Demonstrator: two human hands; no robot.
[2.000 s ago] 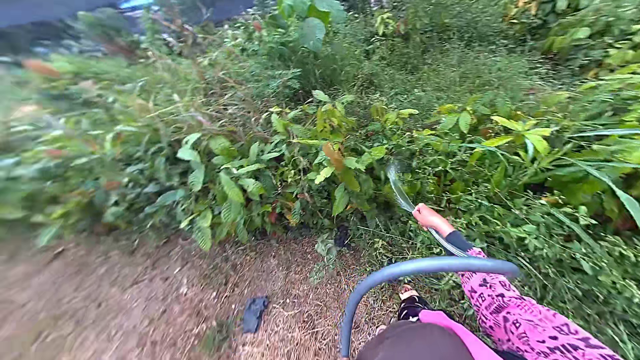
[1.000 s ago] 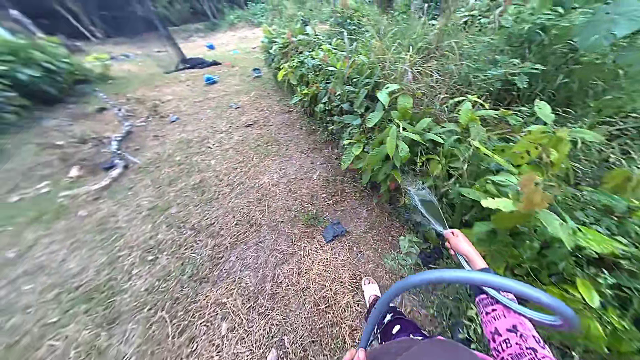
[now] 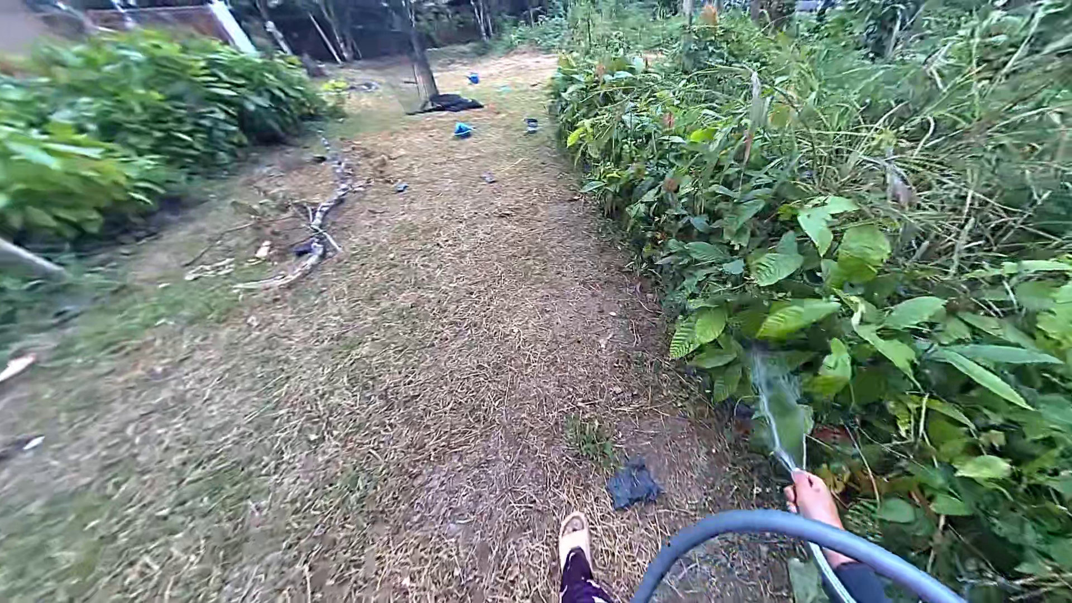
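Observation:
My right hand (image 3: 814,501), at the lower right, grips the end of a grey hose (image 3: 766,523). A fanned spray of water (image 3: 780,410) leaves it toward the leafy green plants (image 3: 871,335) along the right side. The hose loops in an arc in front of my right forearm and runs out of the bottom of the view. My left hand is out of view.
A dry grass path (image 3: 452,335) runs ahead. On it lie a dark plastic scrap (image 3: 634,484) near my sandalled foot (image 3: 574,536), a fallen branch (image 3: 322,222) and small blue objects (image 3: 463,130). A tree trunk (image 3: 423,59) stands farther off. Bushes (image 3: 167,109) line the left.
The view has swung left from the plants to along the path. The spray still comes from the hose in my right hand. Part of my left hand showed at the bottom edge a second ago.

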